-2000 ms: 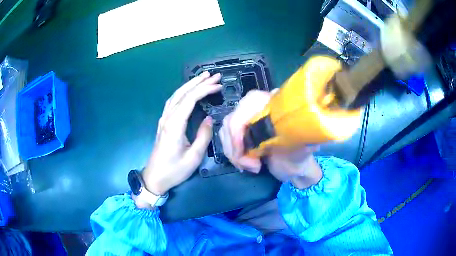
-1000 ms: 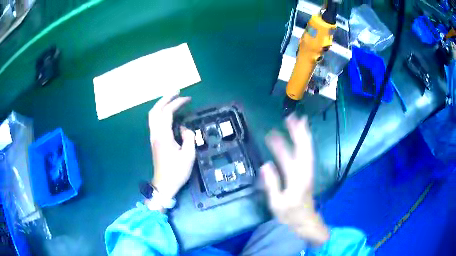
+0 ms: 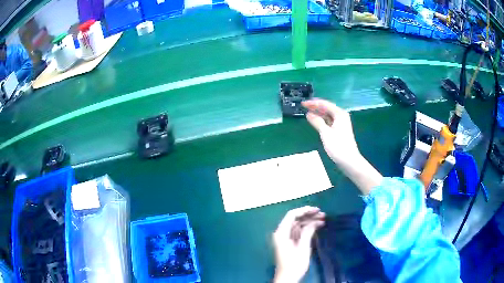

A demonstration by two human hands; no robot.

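An open black housing point(image 3: 295, 99) lies on the green line straight ahead. My right hand point(image 3: 333, 127) reaches out to it, its fingertips at the housing's lower right edge; whether they grip it cannot be told. My left hand point(image 3: 298, 237) is low in the middle with its fingers loosely curled and nothing visible in it. A dark, blurred shape point(image 3: 345, 246) lies right of my left hand, partly under my right sleeve; its details cannot be made out.
A blank cream sheet point(image 3: 275, 181) lies between my hands and the line. Other black housings point(image 3: 155, 135) are spaced along the line. At left are a large blue tote point(image 3: 71, 232), clear bag point(image 3: 102, 237) and small blue bin point(image 3: 190, 237). The yellow-orange screwdriver point(image 3: 437, 155) hangs at right before the feeder point(image 3: 417, 141).
The view has tilted up to show the line. My right hand, which had let go of the screwdriver by one second ago, now reaches forward to a housing. My left hand has left its place on the worked housing.
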